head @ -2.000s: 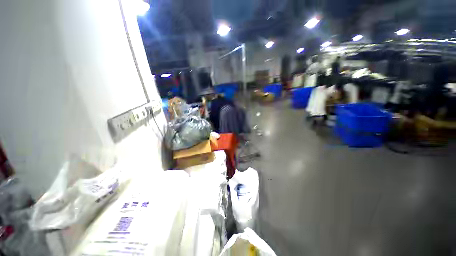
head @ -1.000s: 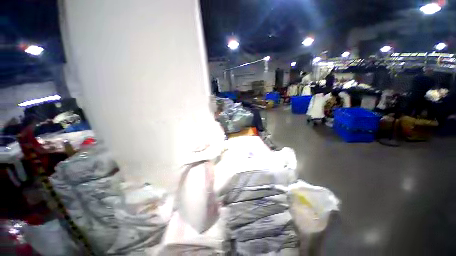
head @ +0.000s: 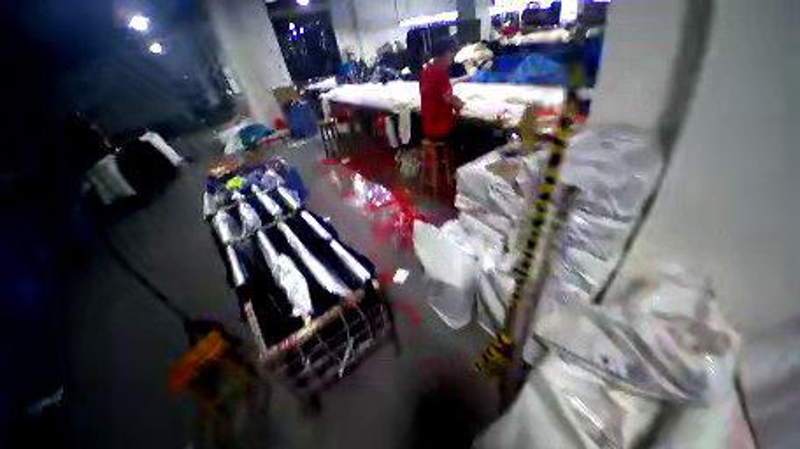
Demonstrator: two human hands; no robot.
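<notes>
Neither of my hands is in view. Nearest in front of me on the right, white and greyish plastic sacks (head: 605, 351) are piled beside a white pillar (head: 728, 175). A post with yellow and black tape (head: 537, 219) stands at the pile's left side, leaning in the picture. Left of centre, a low metal rack or cart (head: 320, 338) with a grid end bears dark items with white, shiny strips (head: 285, 272). The picture is partly blurred.
A person in red (head: 436, 96) is at a long white table (head: 377, 95), near a wooden stool (head: 437, 167). Red and shiny material (head: 377, 195) lies on the floor. An orange stool or stand (head: 200, 364) is at lower left. Dark and white garments (head: 132, 167) are at far left.
The view has swung left and tilted down past the pillar. The pillar and sacks now lie at the right, the blue bins have left view, and the rack and person in red now show.
</notes>
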